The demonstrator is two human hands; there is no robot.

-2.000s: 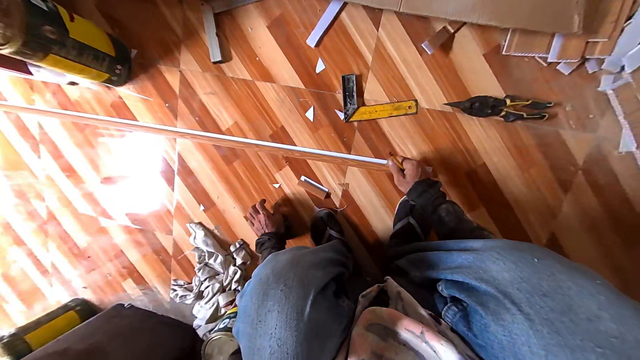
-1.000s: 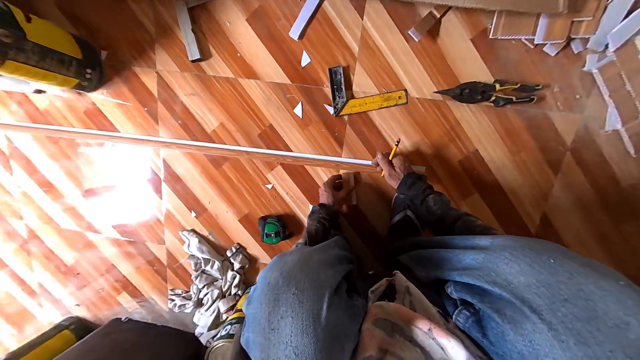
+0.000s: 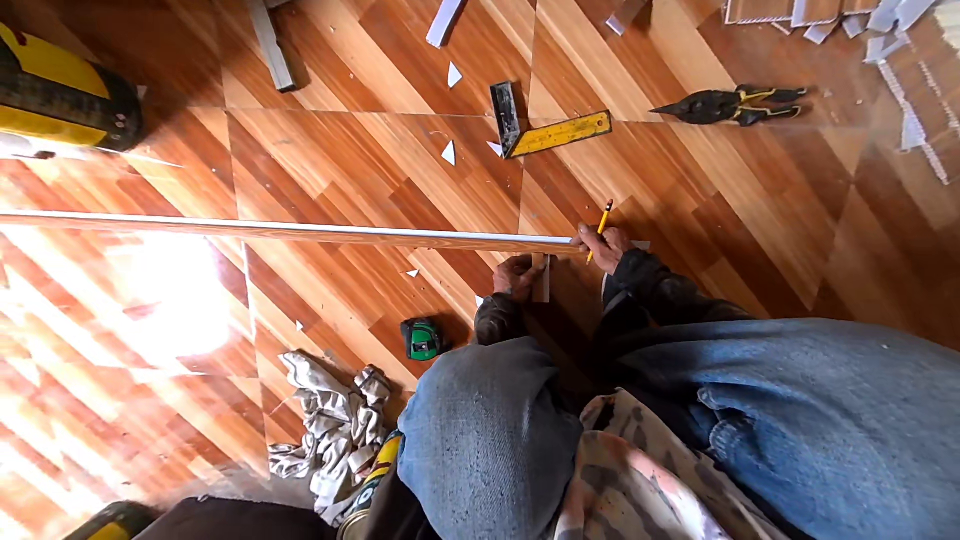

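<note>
A long wood-grain trim strip with a white edge runs across the floor from the left side to my right hand. That hand holds a yellow pencil and rests at the strip's right end. Just below the strip, my left hand grips a short trim offcut. A green tape measure lies on the floor, left of my knee. Beyond the strip lies a try square with a yellow blade, and farther right are snips with black and yellow handles.
A crumpled cloth lies at lower left, beside a can. A yellow and black case or tool stands at upper left. A grey bar and white triangular scraps lie farther off. Trim offcuts are piled at upper right.
My left hand has moved right from the bare floor and now holds the short offcut. The tape measure has come into sight where that hand was near. The pencil in my right hand has become plainly visible.
</note>
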